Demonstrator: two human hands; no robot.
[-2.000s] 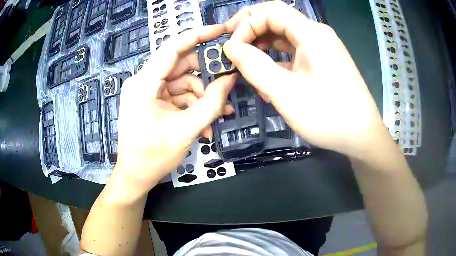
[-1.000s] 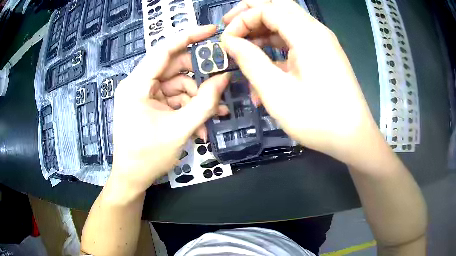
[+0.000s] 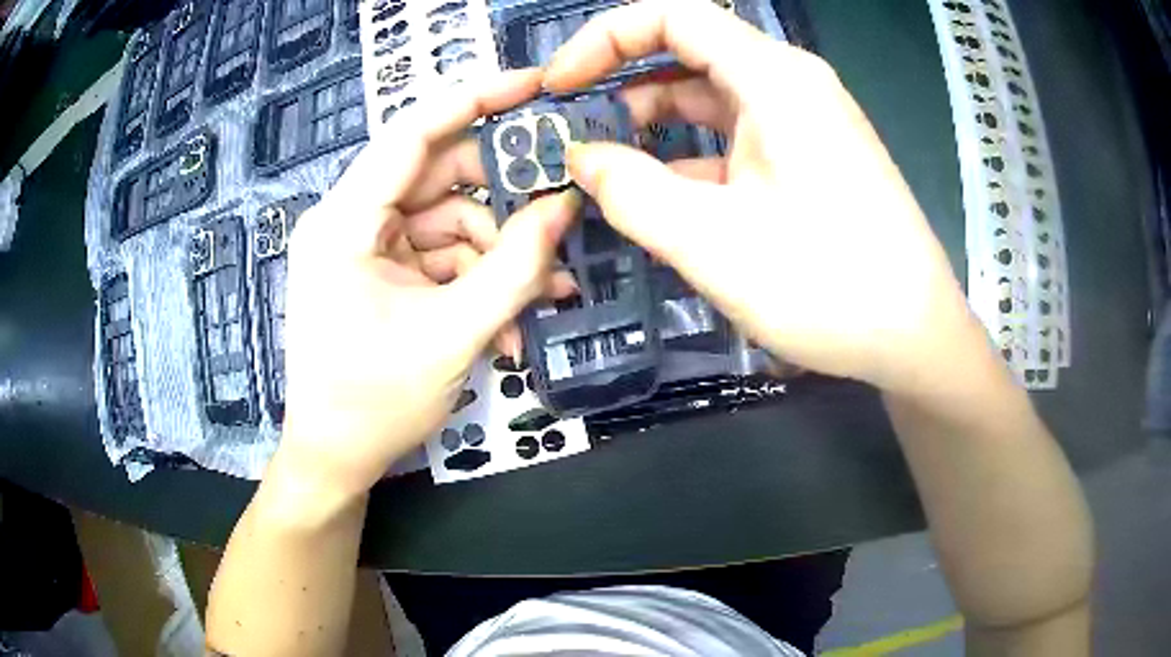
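Observation:
A black phone case (image 3: 604,289) is held over the tray, its camera area at the top with a gold-edged lens surround (image 3: 533,152). My left hand (image 3: 385,276) grips the case's left side, thumb below the camera area. My right hand (image 3: 771,218) holds the upper right side, its thumb tip pressed at the right edge of the gold outline. The fingers hide part of the case. A white adhesive sticker sheet (image 3: 498,472) with dark round and lobed shapes lies under the case and my left hand.
The blister tray (image 3: 161,334) at left holds several black cases, some with gold-edged camera areas. Spare sticker sheets (image 3: 1008,193) lie on the dark green mat (image 3: 719,501) at right. The mat's rounded front edge runs below my hands.
Both hands and the case have shifted slightly left. My right thumb has moved from the camera area's upper right down along its right edge, and the index finger rests at the case's top.

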